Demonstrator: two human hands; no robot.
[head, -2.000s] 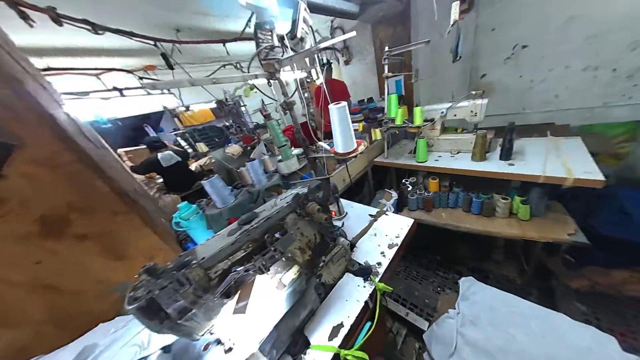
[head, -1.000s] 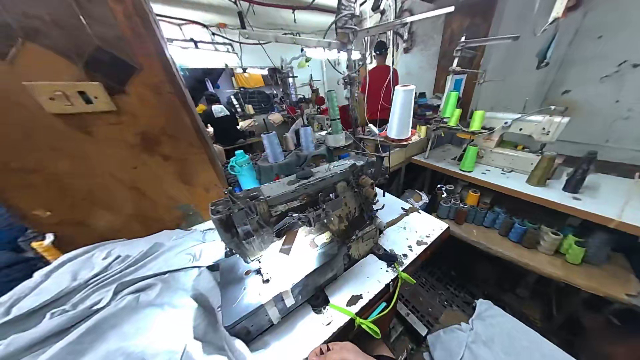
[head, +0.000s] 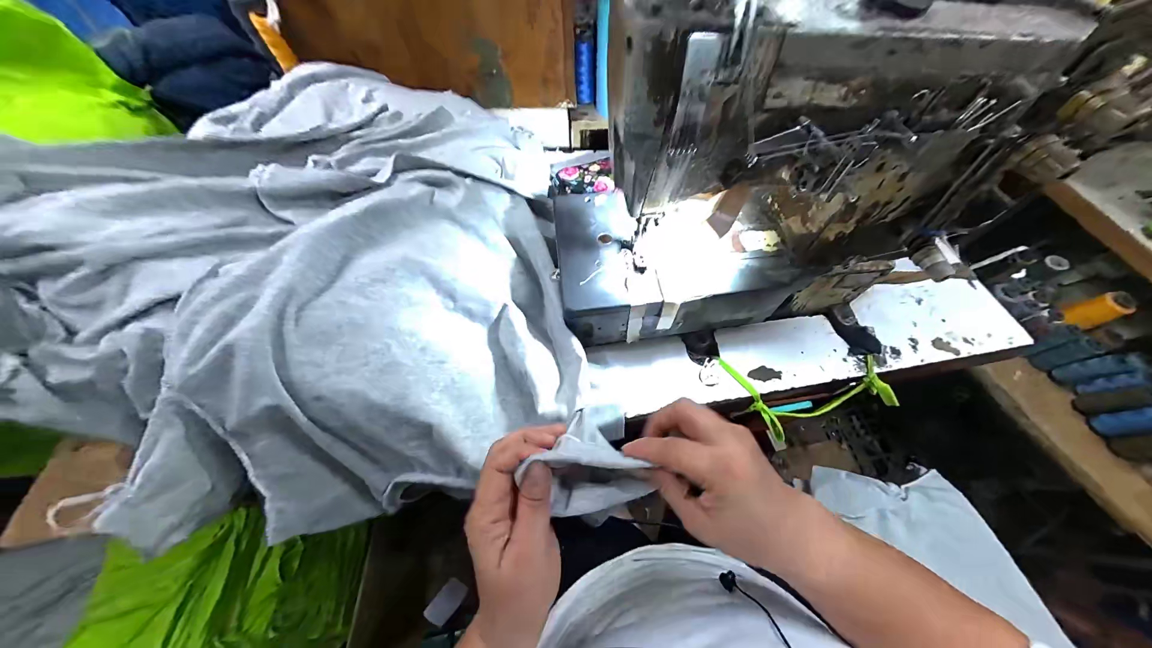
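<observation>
A large piece of light grey knit fabric point(head: 360, 297) lies bunched over the left of the sewing table and hangs over its front edge. Near that edge, my left hand point(head: 517, 517) pinches the fabric's folded edge between thumb and fingers. Just to its right, my right hand point(head: 711, 468) grips the same edge with thumb and forefinger, so a short fold spans between them. Beyond both hands stands an industrial sewing machine point(head: 810, 153) with worn paint, its needle area brightly lit. The fabric lies beside the machine bed point(head: 594, 261), and the hands are apart from it.
A neon green cord point(head: 810, 414) is tied along the white table edge point(head: 783, 351). Bright green fabric point(head: 225, 585) is piled below left. Another light grey cloth point(head: 936, 540) lies at lower right. Thread spools point(head: 1098, 310) line a shelf at right. A wooden panel point(head: 432, 45) stands behind.
The view has swung down and closer to the table. Both hands are now in view holding the grey fabric edge; one second ago only part of one hand showed at the bottom.
</observation>
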